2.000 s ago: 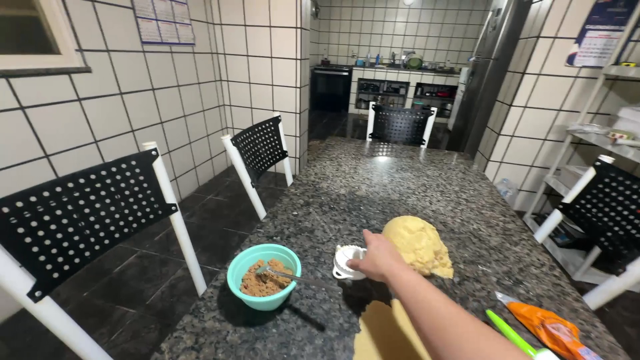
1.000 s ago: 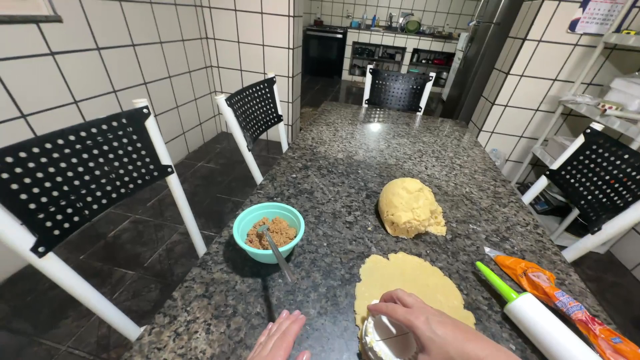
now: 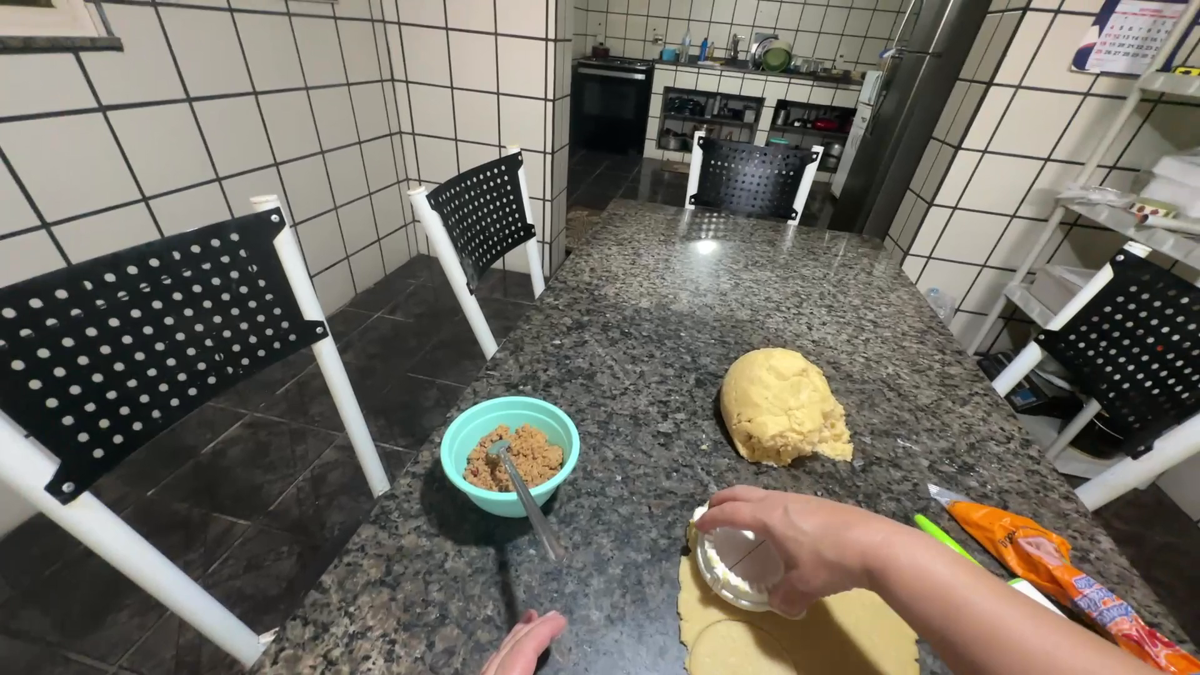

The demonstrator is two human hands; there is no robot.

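My right hand point(image 3: 797, 544) grips a round white plastic dough cutter point(image 3: 736, 567) on the upper left part of a flat rolled sheet of dough point(image 3: 844, 633). Just below the cutter, a circle is marked in the sheet. My left hand point(image 3: 527, 645) lies at the bottom edge, fingers apart and holding nothing, partly out of view. A turquoise bowl point(image 3: 511, 408) of brown crumbly filling point(image 3: 525, 455) sits beyond it, a metal spoon point(image 3: 530, 506) leaning in it. Behind the cutter rests a large lump of yellow dough point(image 3: 778, 403).
An orange piping bag or packet point(image 3: 1017, 544) and a bright green handle point(image 3: 947, 537) lie on the right of the granite table point(image 3: 637, 328), partly behind my right forearm. Perforated black chairs point(image 3: 483, 211) stand around the table. A metal shelf point(image 3: 1125, 220) is at the right wall.
My right hand first held the cutter beside the dough lump, then over the sheet; it is now farther up the sheet. A circle now shows in the dough. My left hand came into view.
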